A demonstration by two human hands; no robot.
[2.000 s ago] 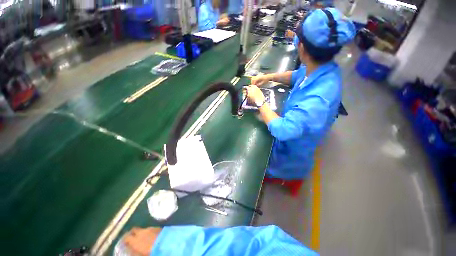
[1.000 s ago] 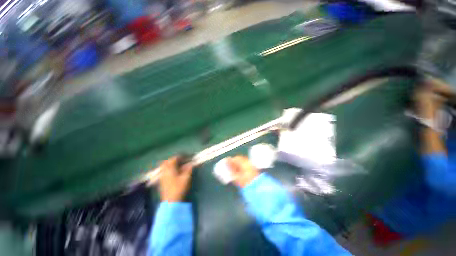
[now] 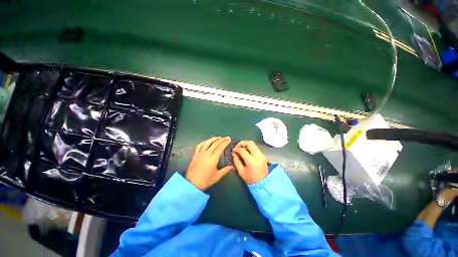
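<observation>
A small black housing (image 3: 227, 154) lies between my two hands on the green worktop. My left hand (image 3: 208, 161) grips it from the left, with the fingers over its far edge. My right hand (image 3: 249, 161) has its fingertips on the housing's right side; whether they pinch a small part is too small to tell. A white parts bag (image 3: 273, 132) lies just beyond my right hand, and another white parts bag (image 3: 314, 139) lies to its right.
Large shiny black compartment tray (image 3: 135, 129) at left. Pale edge rail (image 3: 241, 100) beyond my hands. Loose black housing (image 3: 278, 81) on the belt, with others farther off. White carton (image 3: 369, 155), clear plastic bag, thin dark stick, cable and black hose at right. Another person's arm (image 3: 431, 213) at lower right.
The view has swung down and left onto the work spot. My left hand has left the rail and my right hand has left the white bag; both are now together at a black housing.
</observation>
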